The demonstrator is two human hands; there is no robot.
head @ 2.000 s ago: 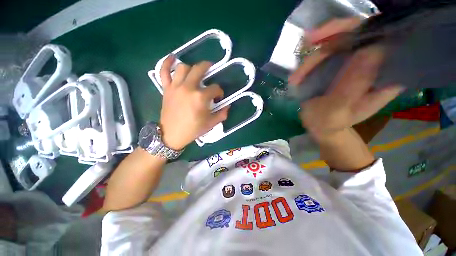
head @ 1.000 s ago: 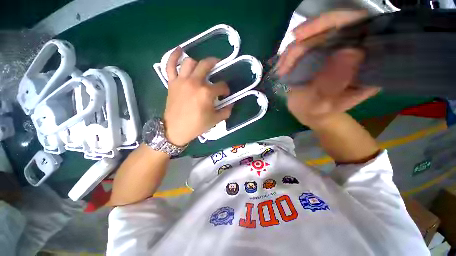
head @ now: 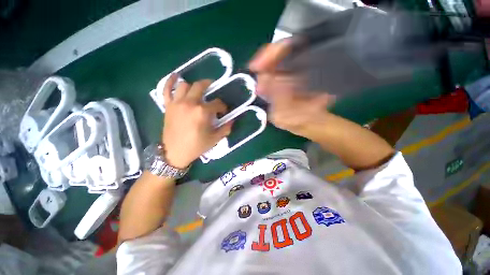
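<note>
Three white looped housings [head: 219, 52] lie fanned on the green surface [head: 139, 64]. My left hand [head: 192, 122] rests over their solid ends, fingers spread across them and holding them down. My right hand [head: 290, 96] is closed on the electric screwdriver [head: 344, 53], a dark grey, blurred body. It is at the loop ends of the upper two housings; the driver's tip is too blurred to tell whether it touches. No screw can be made out.
At left lie stacked white housings [head: 114, 140], a small white looped part [head: 47, 207] and a flat white bar [head: 96, 214]. Clear plastic wrap [head: 16, 102] is at far left. The silver-white screw feeder [head: 287, 24] stands behind the driver. A pale rail [head: 102, 33] curves along the back.
My right hand and the screwdriver have moved left from the feeder to the housings' loop ends. My left hand stays on the fanned housings. The whole view has shifted slightly.
</note>
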